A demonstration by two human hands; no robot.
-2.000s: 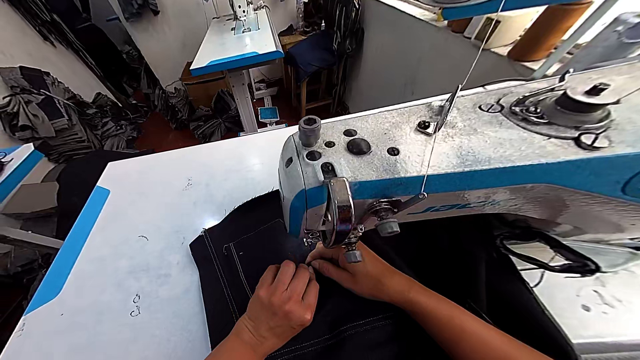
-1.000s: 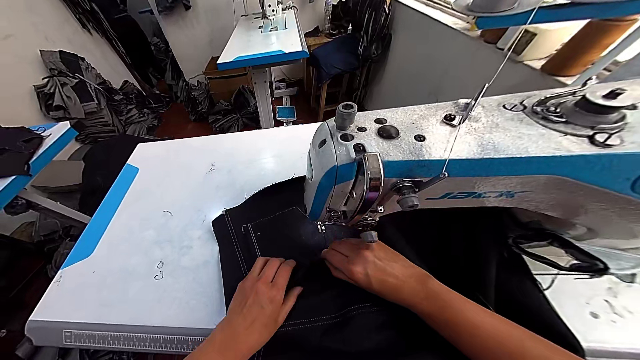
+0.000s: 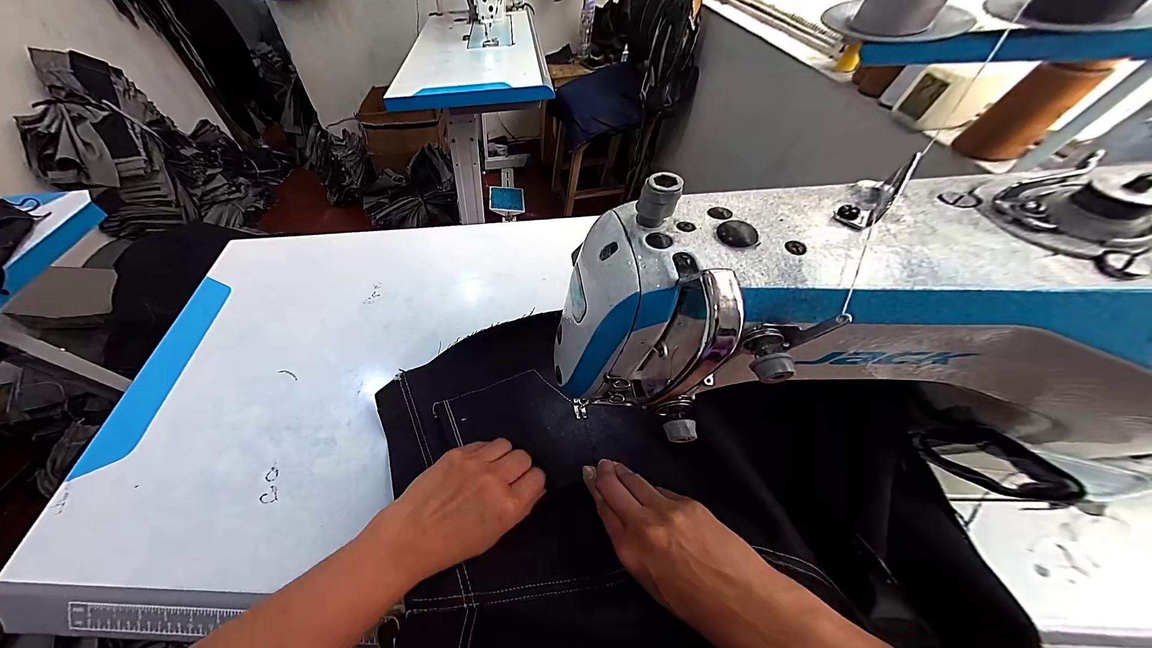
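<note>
A dark denim garment (image 3: 558,549) with pale double stitching lies on the white sewing table, partly under a Jack sewing machine (image 3: 810,270). On it is a patch pocket (image 3: 513,405), and the presser foot (image 3: 580,408) sits at the pocket's stitched edge. My left hand (image 3: 477,495) rests on the pocket's near left part, its fingers bent and pressed to the cloth. Just right of it and below the presser foot, my right hand (image 3: 643,522) lies on the denim with fingertips down. Neither hand visibly pinches the fabric. The needle itself is too small to make out.
The white table (image 3: 297,360) has a blue edge and a printed ruler (image 3: 153,618) at its front. Thread cones (image 3: 1035,108) stand behind the machine arm. A second sewing table (image 3: 468,72), a stool (image 3: 576,162) and heaps of dark cloth (image 3: 135,162) are beyond.
Both hands have moved toward me, away from the presser foot, and stand farther apart than two seconds ago. More of the pocket now shows. The view has shifted somewhat.
</note>
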